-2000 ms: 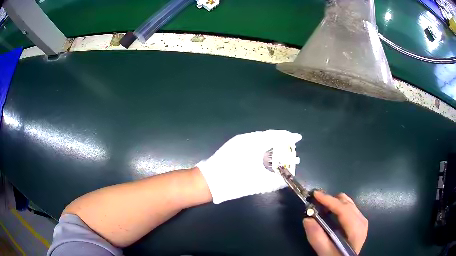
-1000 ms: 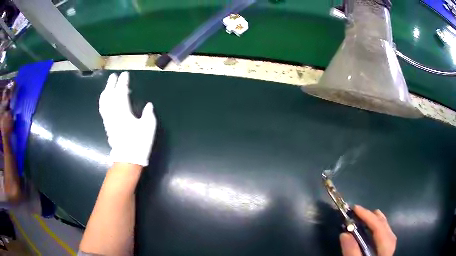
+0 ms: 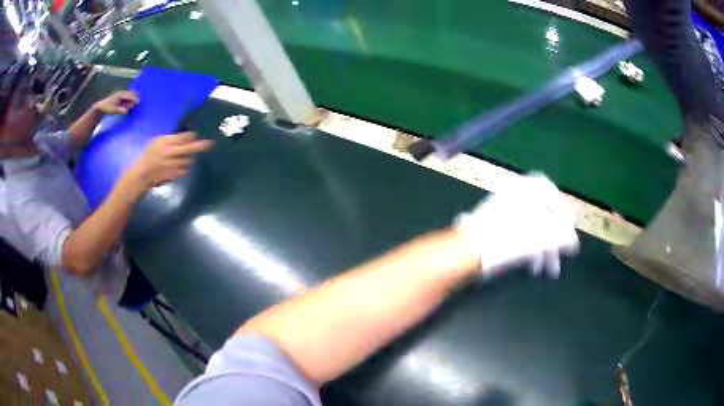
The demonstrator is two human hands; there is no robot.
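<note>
My left hand [image 3: 520, 226], in a white knit glove, is stretched over the back edge of the bench beside the pale rail. It is blurred, and I cannot tell whether it holds anything. The tip of the soldering iron [image 3: 625, 384] shows at the bottom right edge, with a thin line of smoke above it. My right hand is out of the picture. A white insert [image 3: 234, 124] lies on the dark-green bench near the blue mat. Another white insert [image 3: 589, 90] lies on the green conveyor belt, with a further white piece [image 3: 631, 71] beside it.
The cloudy fume hood [image 3: 683, 230] and its dark ribbed hose [image 3: 671, 55] stand at right. A clear bar [image 3: 516, 115] slants over the belt. A grey post [image 3: 266, 59] rises at the rail [image 3: 357, 135]. A person sits at left, hands near the blue mat [image 3: 171, 103].
The view has swung left. My left hand has moved from the bench's left part to the rail at right. The iron is now mostly out of frame, and my right hand has left the picture.
</note>
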